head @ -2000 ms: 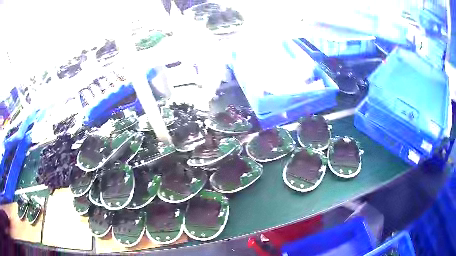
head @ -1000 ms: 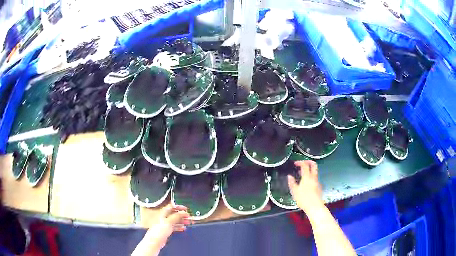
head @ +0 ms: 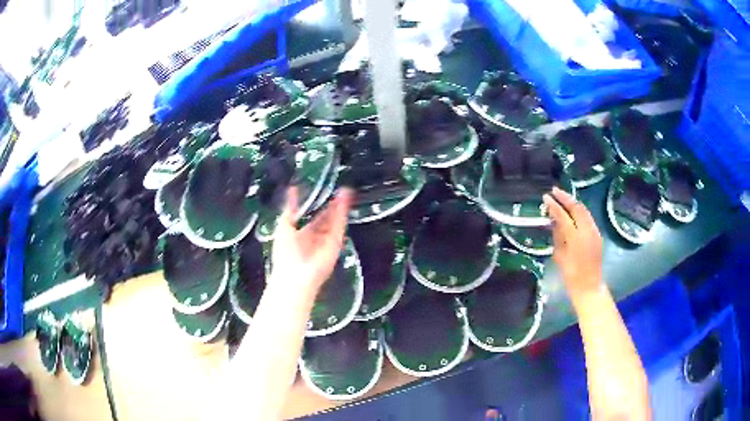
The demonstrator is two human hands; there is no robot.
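Many oval housings with green bodies, dark centres and pale rims lie overlapping on the bench; one (head: 452,247) is in the middle of the pile. My left hand (head: 312,238) is over the left middle of the pile, fingers apart, holding nothing visible. My right hand (head: 573,234) is at the right side of the pile, its curled fingertips at the lower right rim of a housing (head: 520,177). Whether they grip that rim or only touch it cannot be told.
A heap of black parts (head: 111,218) lies left. A blue bin (head: 576,86) with whitish contents stands at the back. A pale post (head: 385,82) rises behind the pile. Blue crates (head: 728,123) stand at the right; a lower blue crate (head: 650,316) holds dark ovals. Green bench (head: 567,288).
Both hands have moved from the pile's front edge further over the bench, my right one also rightward. The view has shifted slightly. Two seconds ago no hands were visible over the pile.
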